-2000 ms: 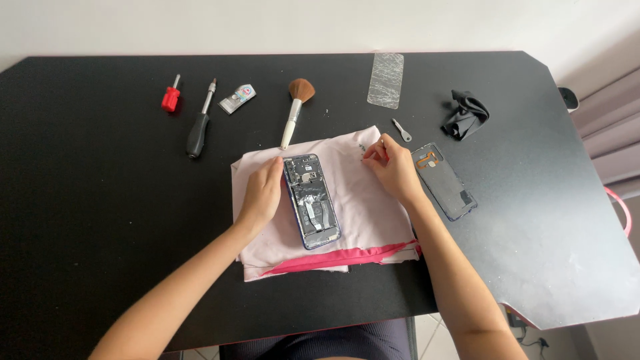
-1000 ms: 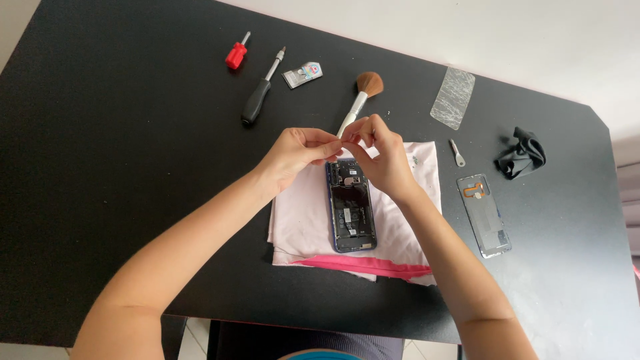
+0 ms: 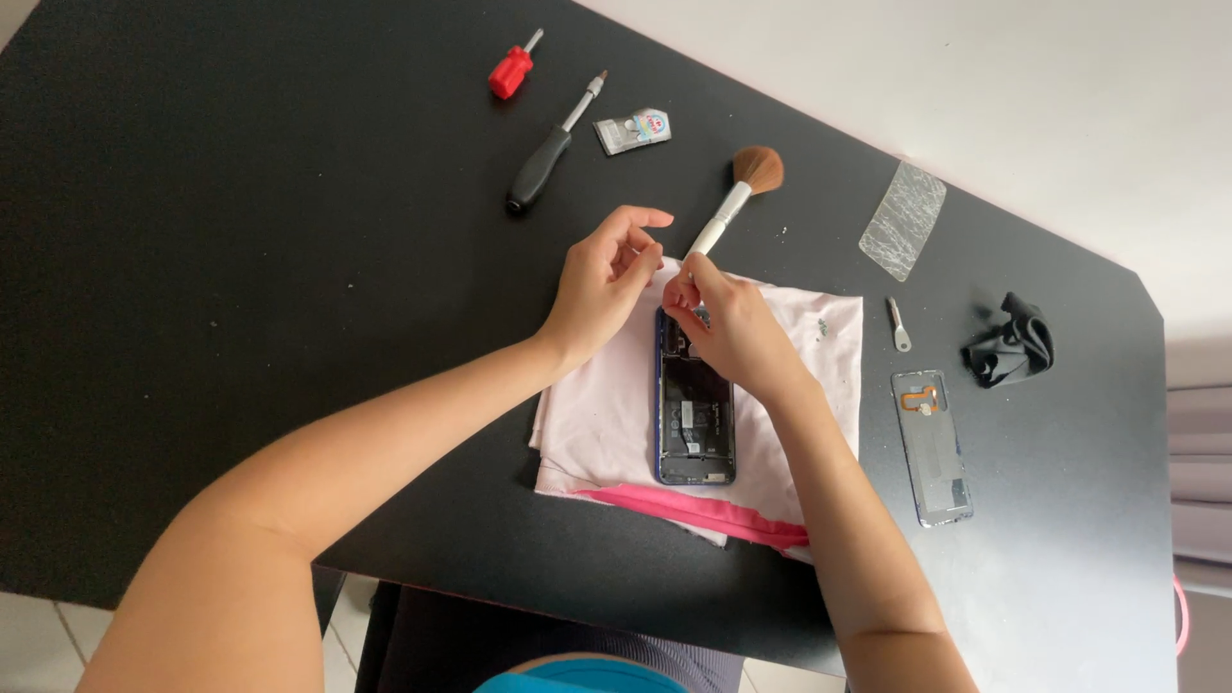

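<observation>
An opened smartphone with its inner parts bare lies on a folded pale pink cloth with a bright pink edge. Over the phone's top end is my right hand, thumb and fingertips pinched together; whether something tiny is between them cannot be made out. My left hand is raised just left of it, fingers apart and holding nothing visible. A makeup brush with a white handle lies beyond both hands. Tiny dark bits, perhaps screws, rest on the cloth at right.
Left and beyond are a red screwdriver, a black-handled screwdriver and a small printed packet. At right lie a cracked clear sheet, a small metal key-like tool, a black cloth and the phone's back cover.
My right hand has come from the cloth's right part to the phone's top end. My left hand has left the phone's side; the hands met above it, then parted. The view has turned.
</observation>
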